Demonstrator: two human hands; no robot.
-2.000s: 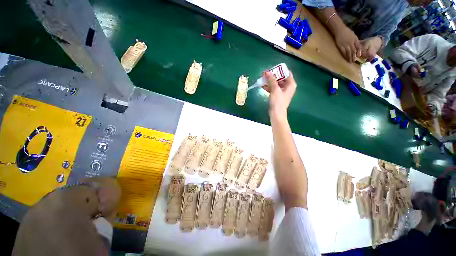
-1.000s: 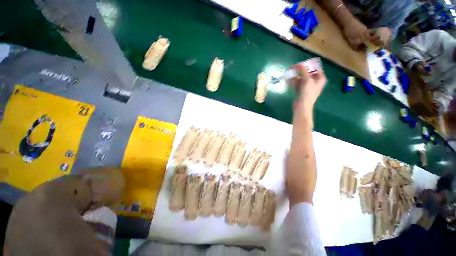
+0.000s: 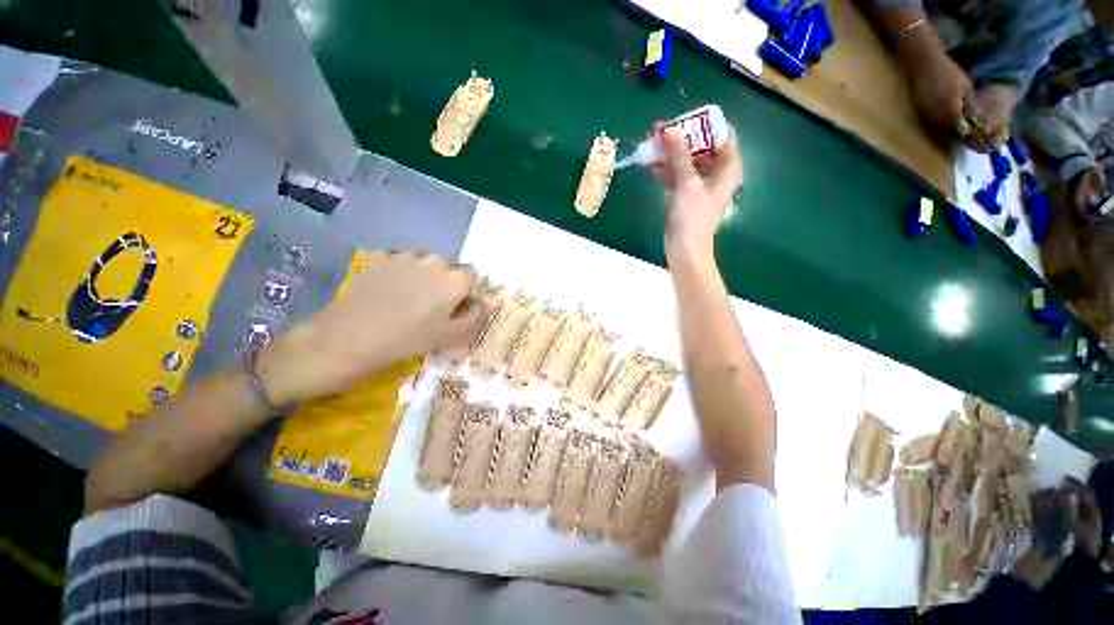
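Observation:
My right hand (image 3: 699, 195) holds a small white glue bottle (image 3: 699, 132) with a red-and-white label over the green conveyor belt (image 3: 819, 232). Its thin nozzle points left, at the upper right side of a beige moulded part (image 3: 595, 177) on the belt; I cannot tell if it touches. Another beige part (image 3: 463, 115) lies further left on the belt. My left hand (image 3: 409, 308) is at the left end of the upper of two rows of beige parts (image 3: 519, 454) on the white sheet (image 3: 806, 537). Its fingertips hide what they touch.
A heap of beige parts (image 3: 971, 494) lies at right. A grey post (image 3: 275, 86) rises at upper left beside the headset carton sheet (image 3: 134, 293). Blue parts (image 3: 797, 37) lie across the belt, and others sit on it. Another person's hands (image 3: 965, 108) are at upper right.
The beige belt parts show further right than a second ago, and the nozzle is now at the one that was second from left. My left hand has moved up and right from the lower left to the rows.

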